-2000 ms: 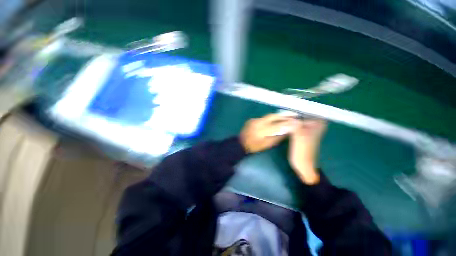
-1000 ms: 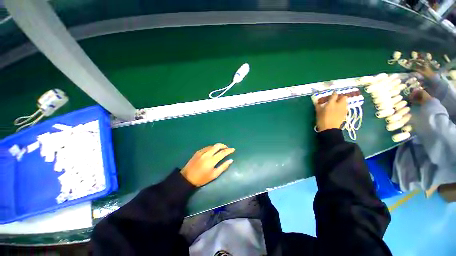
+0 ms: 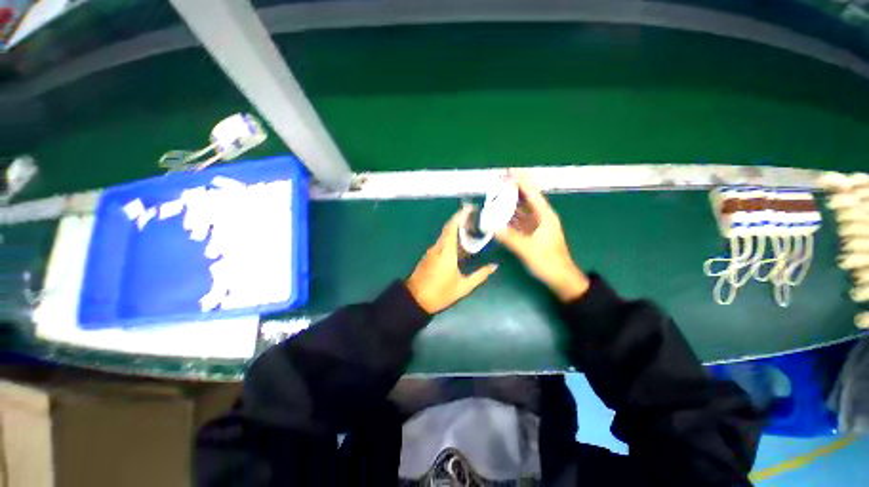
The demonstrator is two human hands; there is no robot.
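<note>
A white corded unit (image 3: 499, 207) is held between my hands over the bench, close to the white rail. My right hand (image 3: 538, 233) grips its body from the right. My left hand (image 3: 444, 270) is at its left side, fingers around a white loop that looks like its cord; the exact grip is blurred. A row of waiting units (image 3: 770, 211), brown and white with blue, lies at the right with cord loops toward me. The blue parts bin (image 3: 138, 278) at the left holds many small white pieces (image 3: 257, 238).
A grey post (image 3: 272, 86) rises behind the bin from the white rail (image 3: 610, 180). A corded unit (image 3: 235, 135) lies on the green belt behind the bin. Cream bodies (image 3: 851, 238) are piled at the far right. A brown carton (image 3: 114, 433) stands lower left.
My right hand has left the row of units and come to the middle with a unit. My left hand has risen from the bench to meet it. The view has turned left.
</note>
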